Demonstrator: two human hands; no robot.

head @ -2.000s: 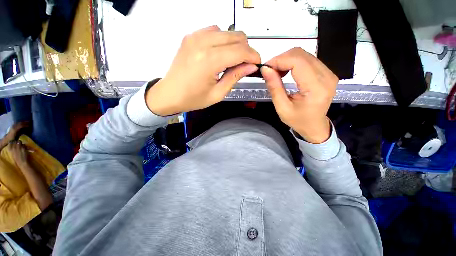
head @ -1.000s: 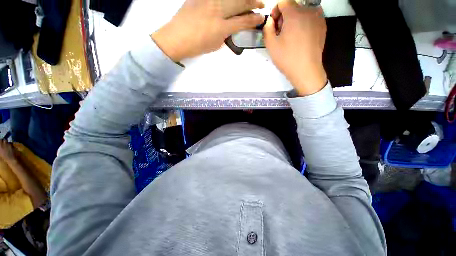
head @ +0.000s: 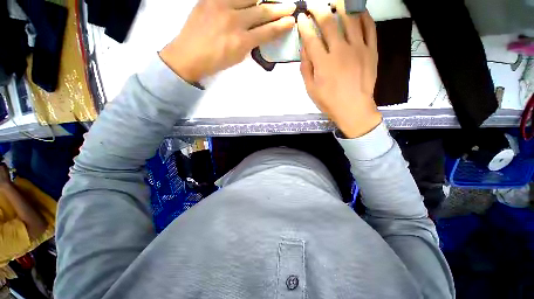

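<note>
My left hand (head: 225, 38) is at the top centre-left, its fingertips pointing right toward a small black piece (head: 300, 8) near the needle area. My right hand (head: 342, 64) lies palm down just right of it, fingers spread forward and fingertips at the piece. The small piece is mostly hidden by my fingers and the top edge, so its fold cannot be told. A pale cover plate (head: 281, 48) with a dark outline shows between my hands. A dark rectangular fabric piece (head: 393, 61) lies flat right of my right hand.
A long black strip (head: 459, 64) slants over the table's right edge. Black pieces lie at far left on a yellow-brown board (head: 73, 76). A measuring strip (head: 252, 127) runs along the front edge. A blue basket (head: 486, 172) holds a white spool (head: 500, 159). A person in yellow (head: 26, 222) sits at left.
My hands have moved forward with the small black piece, from near the table's front edge to the needle area. My right fingers have gone from pinching to spread flat.
</note>
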